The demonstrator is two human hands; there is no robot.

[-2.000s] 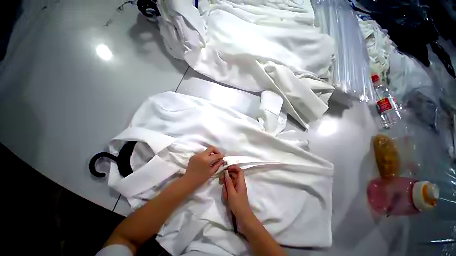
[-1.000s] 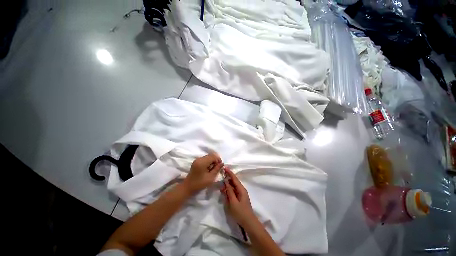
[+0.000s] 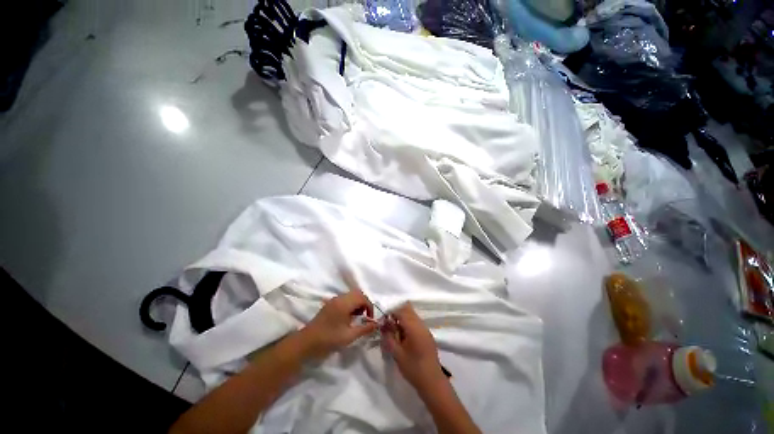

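Observation:
A white shirt (image 3: 297, 246) lies on the glossy white table with its collar to the left. A black hanger hook (image 3: 161, 307) sticks out at the collar. My left hand (image 3: 344, 320) and my right hand (image 3: 411, 341) meet over the middle of the shirt front, fingertips close together and pinching the placket cloth. A thin line shows between the fingertips; I cannot tell what it is. A small dark stick end (image 3: 445, 371) shows beside my right wrist. The button is too small to make out.
A stack of white shirts (image 3: 424, 110) with black hooks (image 3: 270, 42) lies behind. To its right are clear poly bags (image 3: 556, 140), a red-capped bottle (image 3: 622, 233), a bag of orange-brown food (image 3: 626, 307) and a pink bottle (image 3: 641, 373). Dark bagged clothing (image 3: 636, 85) lies far right.
The view has tilted up, so the table things sit lower and more of the back shows. My hands stay at the shirt front, with fingers slightly shifted and a thin line now between them.

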